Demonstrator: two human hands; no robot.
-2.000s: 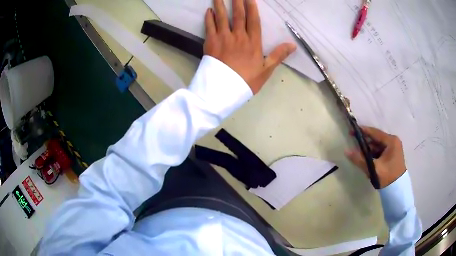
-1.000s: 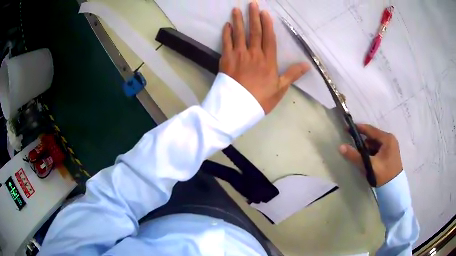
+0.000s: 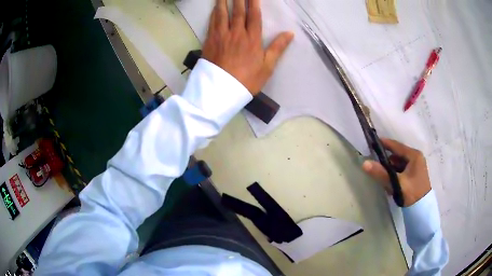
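My right hand [image 3: 405,171] holds the black handles of the tailor's shears [image 3: 350,89] at the right. The long blades point up and away, at the cut edge of the paper marker [image 3: 453,124]. The blades look nearly closed. My left hand [image 3: 240,46] lies flat, fingers spread, on a white paper-topped piece [image 3: 307,81] left of the shears. A dark pattern weight [image 3: 263,109] lies partly under my left hand and wrist, its two ends showing.
Black fabric strips [image 3: 272,215] and a white-topped offcut [image 3: 321,237] lie near the table edge. A paper strip [image 3: 143,48], blue clamps [image 3: 197,173], a red-pink pen [image 3: 422,81] and a tan paper slip [image 3: 382,11] also show. A white bin [image 3: 32,81] stands at the left.
My left hand has shifted up and left across the paper. The pen, strips and offcut appear lower in the picture. The tan slip, a second blue clamp and the weight's near end have come into view.
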